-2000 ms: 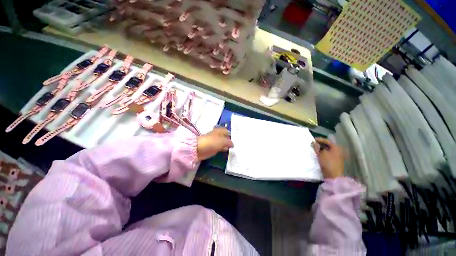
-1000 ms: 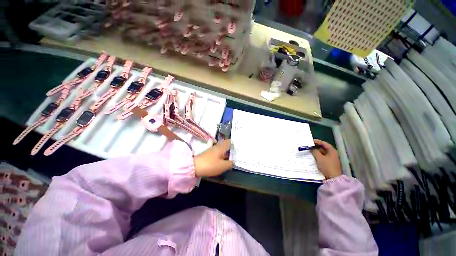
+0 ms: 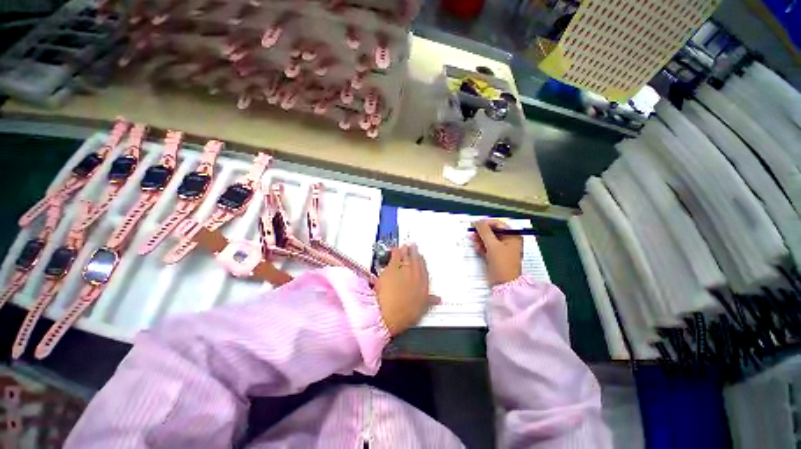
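Note:
The white record sheet (image 3: 452, 307) lies on the blue clipboard (image 3: 388, 224), whose metal clip is at its left edge. My left hand (image 3: 406, 289) lies flat on the sheet's left part, fingers toward the clip, holding nothing. My right hand (image 3: 501, 252) holds a black pen (image 3: 516, 231) over the sheet's upper right part; whether its tip touches the paper is hard to tell. Left of the clipboard, the white blister tray (image 3: 356, 219) bears several pink-strap smartwatches (image 3: 158, 178), screens up. A brown-strap smartwatch (image 3: 239, 257) lies across it.
Stacked trays with pink straps (image 3: 290, 66) stand at the back. A grey compartment tray (image 3: 53, 53) is back left. A clear box of small items (image 3: 479, 114) stands behind the clipboard. Stacked trays with black strap ends (image 3: 667, 228) rise at right. A yellow dotted sheet (image 3: 628, 44) hangs above.
My right hand has moved from the sheet's right edge inward and up over the sheet with the pen. My left hand has moved from the left edge onto the sheet. The view has shifted.

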